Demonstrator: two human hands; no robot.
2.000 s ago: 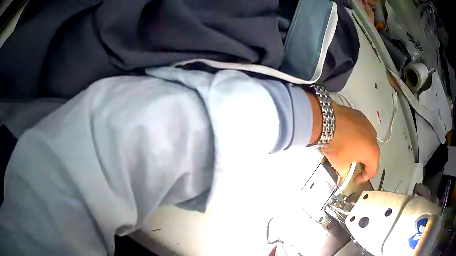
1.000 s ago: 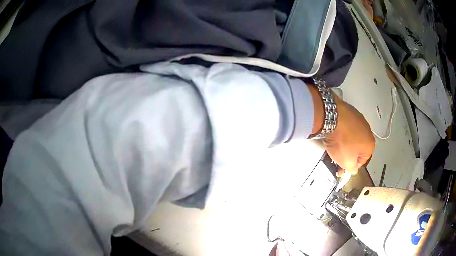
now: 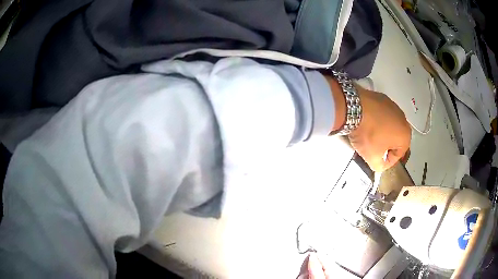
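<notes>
My left hand (image 3: 382, 128), with a metal watch at the wrist, pinches a narrow white strip (image 3: 377, 179) that runs down to the foot of the cream sewing machine head (image 3: 437, 223). The lamp washes out the strip's lower end. Pinkish fingertips of my right hand (image 3: 315, 267) show at the bottom edge, mostly cut off; what they hold cannot be told. A dark grey garment piece (image 3: 180, 27) lies behind my left forearm, with a blue-grey facing (image 3: 315, 32) and white piping along its edge.
A flat metal plate (image 3: 349, 188) sits in the white bed beside the foot. A thin dark thread loop (image 3: 298, 238) lies near my right fingertips. At the far right are a white roll (image 3: 452, 59), a thin white cord (image 3: 433, 103), papers and crinkled clear plastic.
The left hand has closed from a more curled pose around the strip, which now hangs narrower from the fingertips. Right fingertips show a little more. The garment and table have shifted slightly in view.
</notes>
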